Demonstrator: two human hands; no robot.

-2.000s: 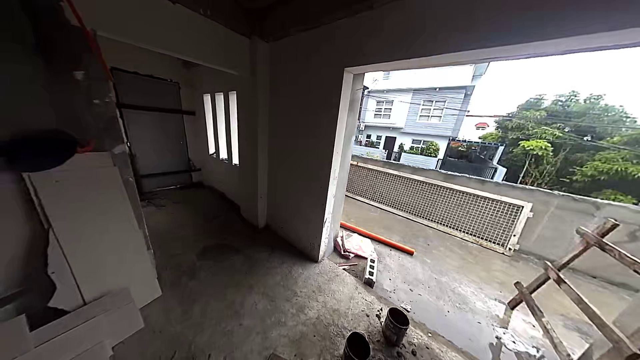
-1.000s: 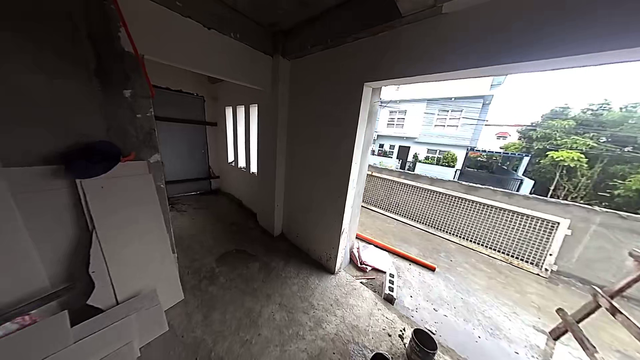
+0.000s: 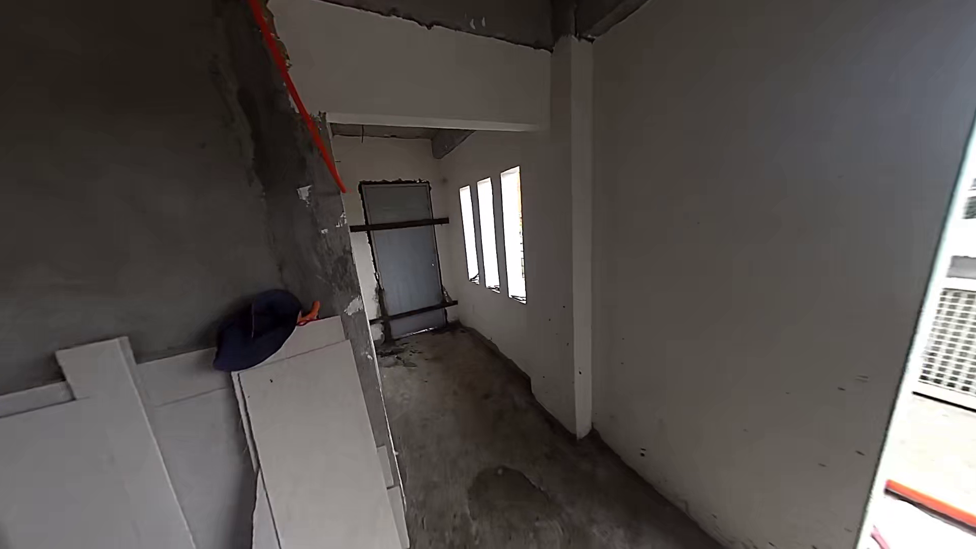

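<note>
Neither my left hand nor my right hand shows in the head view. At the lower left, cut pale boards (image 3: 313,450) lean against a dark, rough plastered wall. A dark blue cap (image 3: 258,329) rests on the top of the boards, with a small orange item (image 3: 309,313) beside it. Above them an orange-red tube (image 3: 293,91) runs slantwise down the broken wall edge.
A bare concrete floor (image 3: 473,473) with a darker patch leads to a grey door panel (image 3: 406,263) crossed by two dark bars. Three narrow window openings (image 3: 489,235) pierce the right wall. At the far right, an opening shows an orange pipe (image 3: 932,503) and a lattice panel (image 3: 949,335) outside.
The view has swung left. The buckets, the wooden frame and most of the doorway to the outside have left it.
</note>
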